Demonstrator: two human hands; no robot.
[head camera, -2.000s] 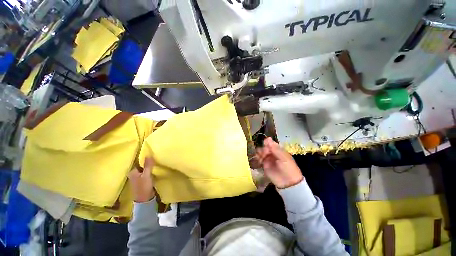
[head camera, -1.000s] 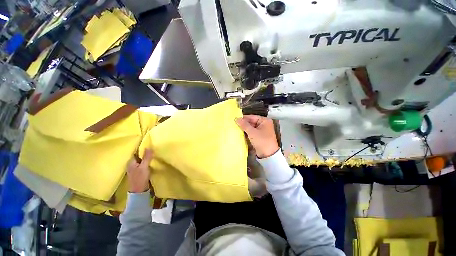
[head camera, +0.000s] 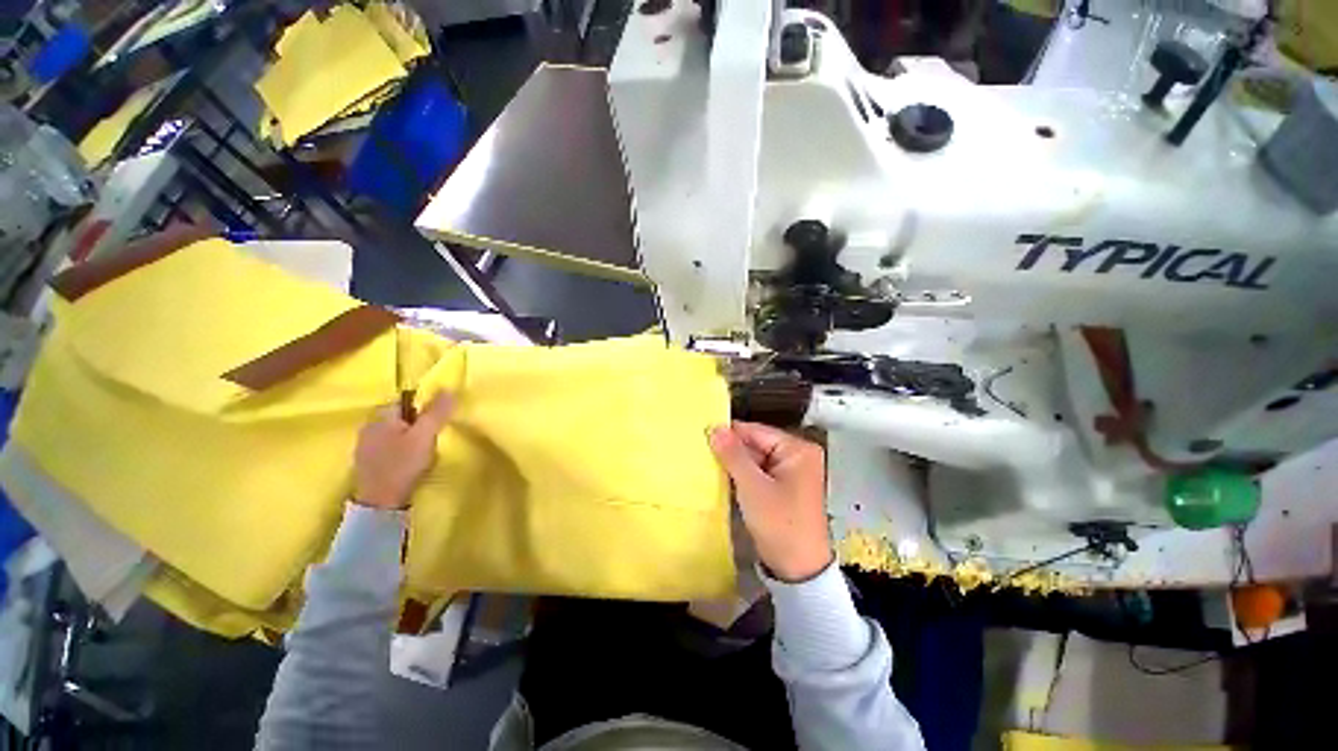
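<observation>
A yellow bag panel (head camera: 594, 477) hangs from the needle area (head camera: 741, 349) of the white sewing machine (head camera: 939, 176), its upper right corner at the presser foot. My left hand (head camera: 393, 452) grips the panel's left part, thumb on top. My right hand (head camera: 781, 492) pinches its right edge just below the needle area. A yellow stack (head camera: 176, 440) with brown strips (head camera: 311, 348) and a grey sheet (head camera: 74, 531) lies left of my left hand. The needle itself is too small to make out.
A metal-topped table (head camera: 543, 176) stands behind the machine head. Yellow pieces (head camera: 335, 71) and a blue crate (head camera: 411, 147) are at the upper left. A green round part (head camera: 1212, 499) and an orange object (head camera: 1259, 605) are at the right. Yellow lint lines the machine table's edge.
My right hand, open and off the cloth two seconds ago, now pinches its right edge, lower than one second ago. My left hand still holds the panel. The view has shifted, showing more of the machine's top.
</observation>
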